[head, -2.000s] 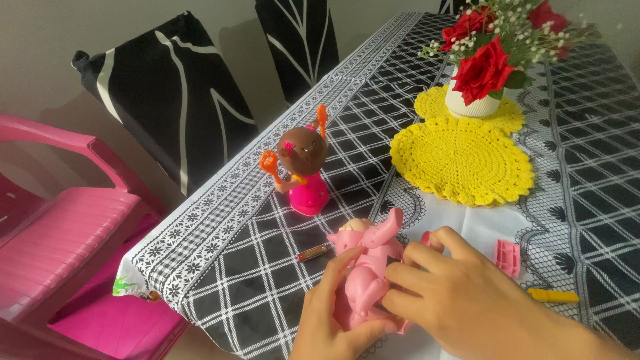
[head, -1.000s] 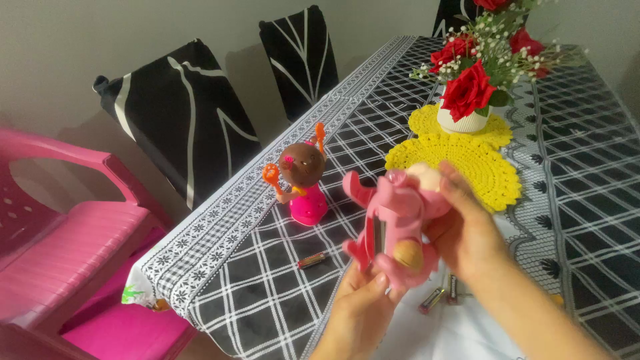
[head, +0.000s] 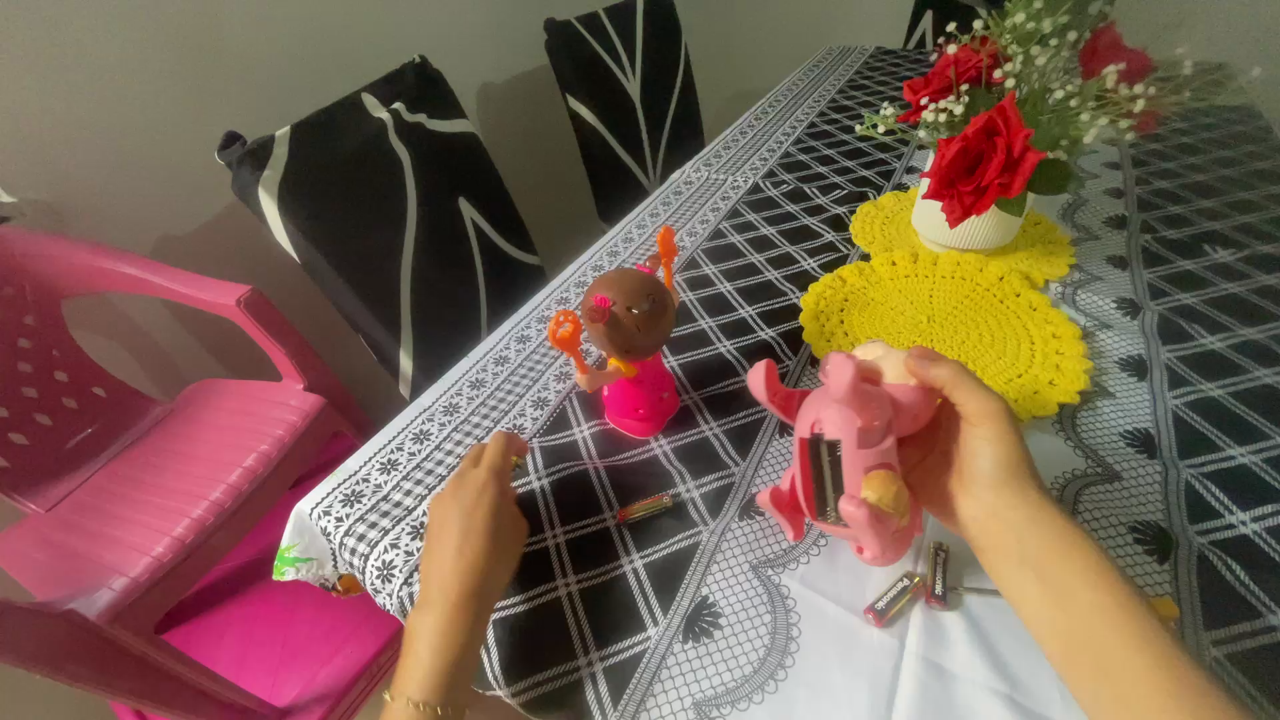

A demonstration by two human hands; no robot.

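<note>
My right hand (head: 965, 440) grips a pink plastic toy figure (head: 860, 450) by its right side, above the table. The toy's dark battery compartment (head: 826, 478) is uncovered and faces me. Below the toy, two Panasonic batteries (head: 893, 599) lie on the white part of the cloth, and another battery (head: 645, 508) lies left of the toy on the checked part. My left hand (head: 480, 500) is over the left edge of the table with curled fingers; a small bit of something shows at its fingertips, too small to name. A doll in a pink dress (head: 641, 395) stands beyond both hands.
A yellow crochet mat (head: 950, 330) and a white vase (head: 965, 215) of red artificial roses stand farther back. Covered black-and-white chairs (head: 400, 220) line the far side. A pink plastic armchair (head: 170, 450) is at the left, beside the table's corner.
My left hand has let go of the pink toy and moved left. The toy remains in my right hand, its battery compartment now turned towards me.
</note>
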